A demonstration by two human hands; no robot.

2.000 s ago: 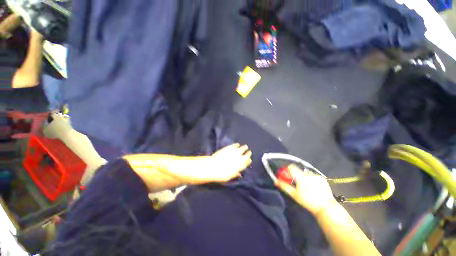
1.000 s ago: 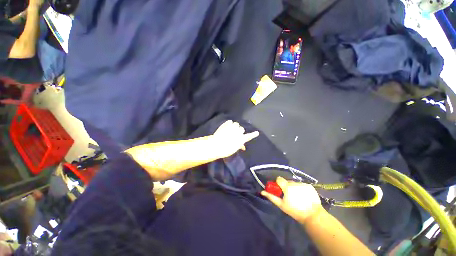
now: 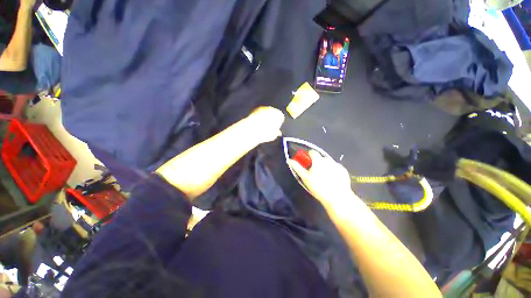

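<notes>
A dark navy garment (image 3: 256, 180) lies bunched in front of me on the dark grey padded table. My right hand (image 3: 326, 177) grips the steam iron (image 3: 301, 158) by its red handle part; the pale-rimmed tip points up and left onto the dark cloth. Yellow coiled tubing (image 3: 422, 195) runs from behind the iron. My left hand (image 3: 269, 122) rests on the cloth just above and left of the iron's tip. Its fingers are bent down and hidden, so whether it pinches cloth does not show.
Large navy garments (image 3: 140, 70) drape at the left. A lit smartphone (image 3: 332, 61) and a yellow-and-white card (image 3: 303, 100) lie beyond my hands. Dark cloth heaps (image 3: 445, 61) lie at the right. A thick yellow hose (image 3: 495, 180) arches at far right. Red crates (image 3: 38, 160) and another person's arm (image 3: 20, 38) are at left.
The iron and my right hand have moved up and left, away from me. My left hand has moved up too, and its extended finger has folded down onto the cloth.
</notes>
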